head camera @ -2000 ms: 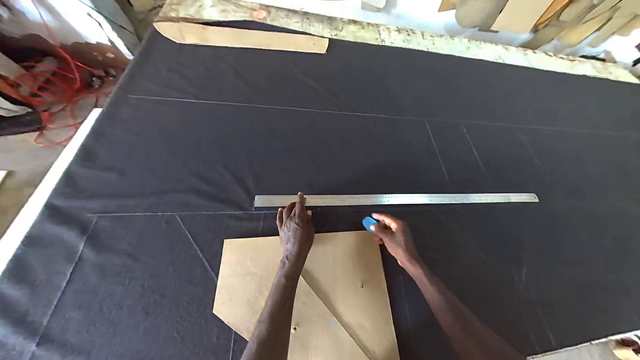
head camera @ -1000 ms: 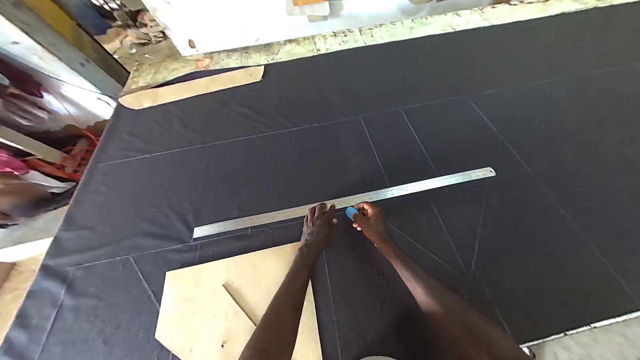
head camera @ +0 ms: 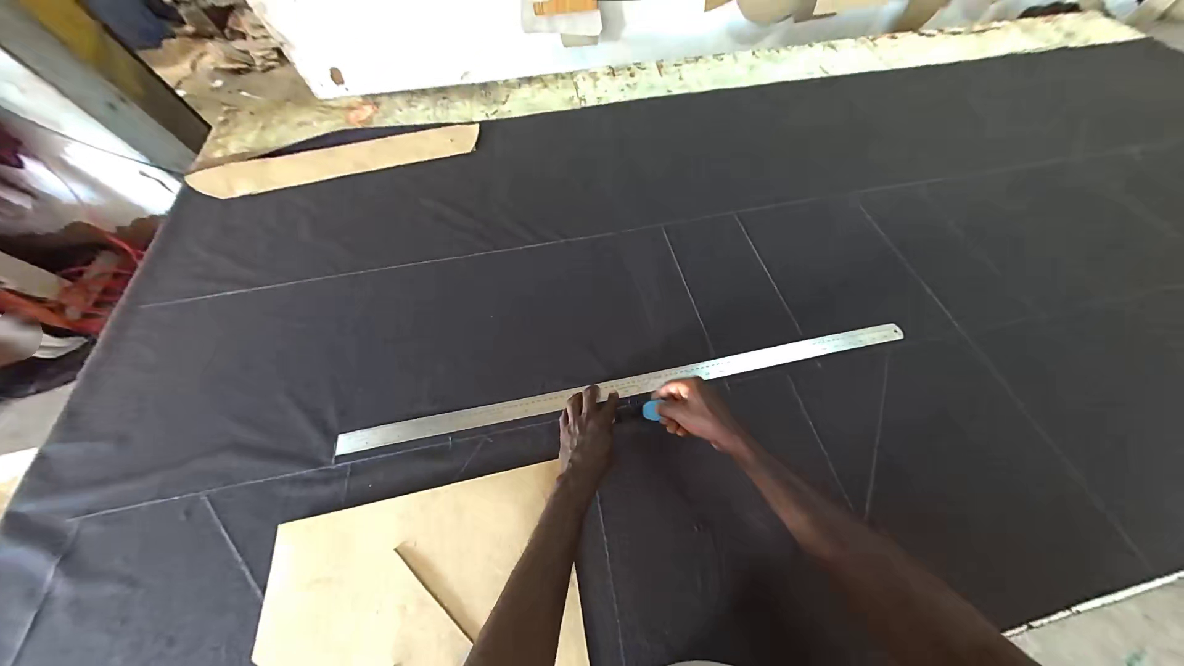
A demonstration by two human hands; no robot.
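Observation:
A long metal ruler (head camera: 499,410) lies slantwise on dark cloth (head camera: 388,342) that bears thin pale lines. My left hand (head camera: 588,427) rests at the ruler's lower edge near its middle, its fingertips on the metal. Just right of it, my right hand (head camera: 694,410) pinches a small light-blue piece (head camera: 653,410), which looks like tailor's chalk, close below the ruler. Beneath my left forearm a large tan pattern board (head camera: 370,564) lies on the cloth, with a narrow slit or strip showing across it.
A long, narrow tan pattern piece (head camera: 342,165) with a rounded end lies at the cloth's upper left corner. The worn table edge (head camera: 610,88) runs along the far side. Red cords or straps (head camera: 92,296) lie off the left side, below a grey post (head camera: 102,83).
My right hand, with the blue piece, has come close to my left hand; two seconds ago they were farther apart. The view has shifted and turned.

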